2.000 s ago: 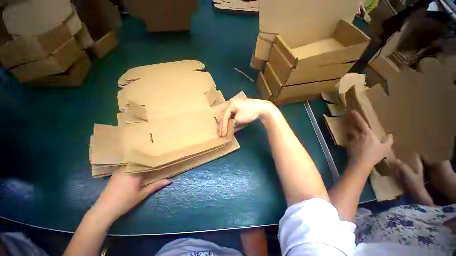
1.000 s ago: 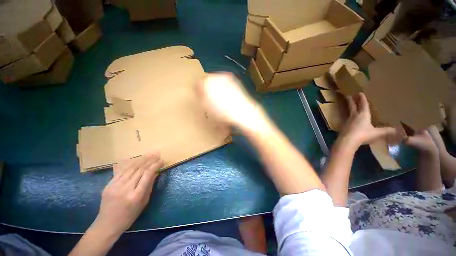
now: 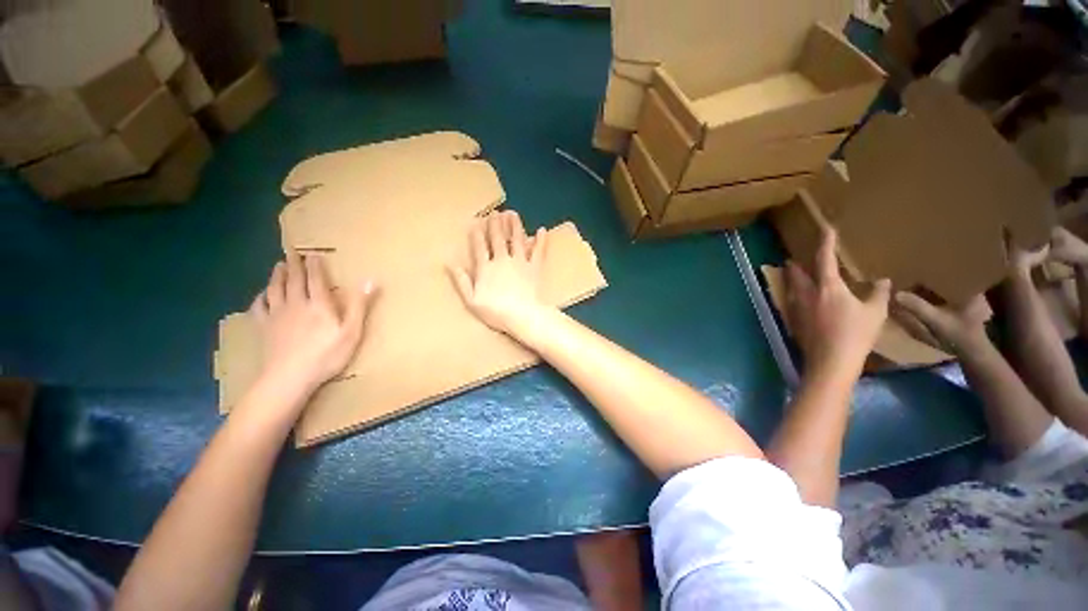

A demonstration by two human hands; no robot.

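A small stack of flat brown box blanks (image 3: 400,322) lies on the dark green table in front of me, with rounded lobes at the far end. My left hand (image 3: 313,320) lies palm down on the left part of the top blank, fingers spread. My right hand (image 3: 504,275) lies palm down near the right side flap, fingers spread. Neither hand grips anything. The slots and creases beneath my hands are partly hidden.
Nested finished boxes (image 3: 740,131) stand at the upper right, with a thin pale sliver (image 3: 580,165) beside them. More boxes (image 3: 102,113) are at the upper left. At the right, a person's hands (image 3: 835,313) work on cardboard (image 3: 925,197) beyond a pale table seam (image 3: 764,308).
My right hand, blurred before, now rests flat on the blank. My left hand moved up from the front edge onto it. The top blank's right flap and front panel now lie spread flat.
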